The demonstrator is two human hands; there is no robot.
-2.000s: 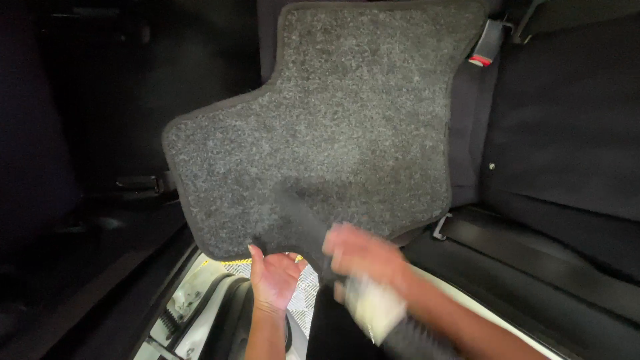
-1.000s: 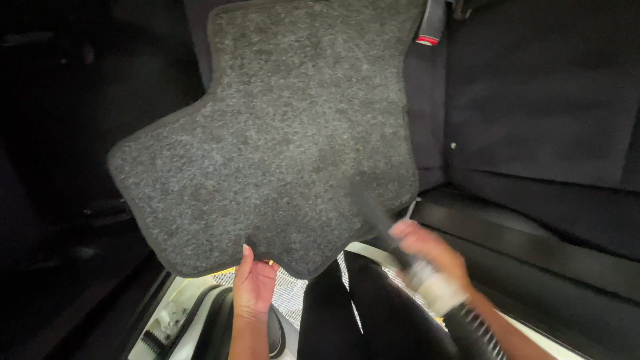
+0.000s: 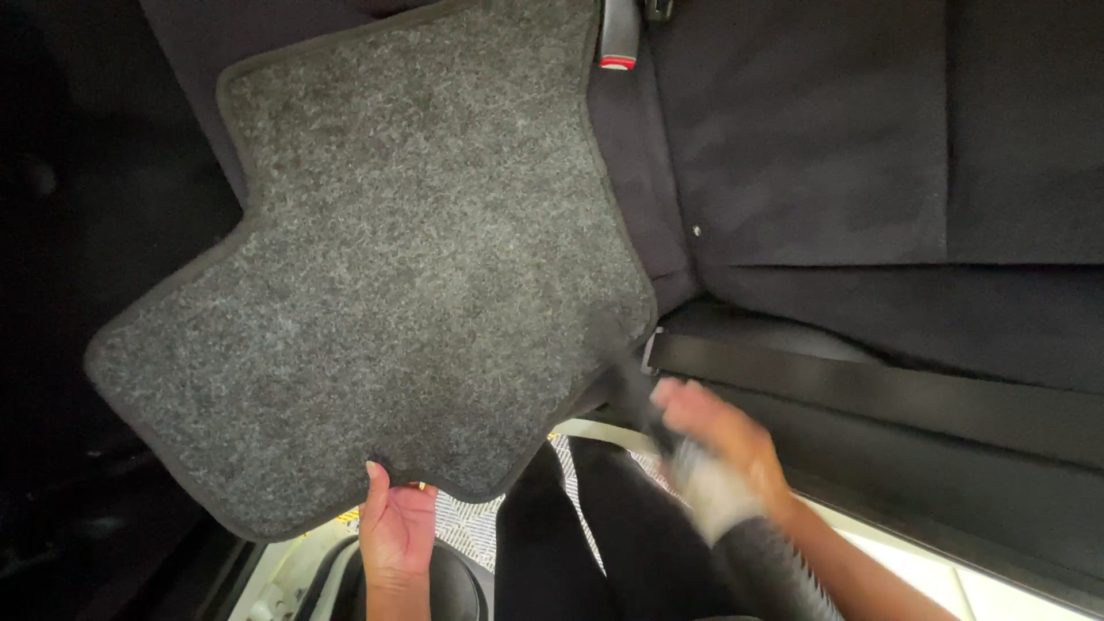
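Observation:
A grey carpet car mat (image 3: 405, 259) with a dark bound edge lies over the dark car seat. My left hand (image 3: 398, 517) grips its lower edge, thumb on top and fingers beneath. My right hand (image 3: 724, 431), blurred, is closed around a vacuum cleaner hose handle (image 3: 711, 492) with a pale collar. From it a dark nozzle (image 3: 625, 362), also blurred, reaches the mat's right corner; whether it touches the pile I cannot tell. The ribbed black hose (image 3: 772, 569) runs down beside my right forearm.
A seat belt buckle (image 3: 618, 39) with a red button sits beyond the mat's upper right edge. A black seat belt (image 3: 862, 384) runs along the right. The dark seat back (image 3: 811, 129) stands at upper right. A pale door sill (image 3: 914, 552) borders the lower right.
The nozzle in my right hand has moved from the mat's lower middle to its right corner. My left hand still holds the lower edge. The view has shifted somewhat.

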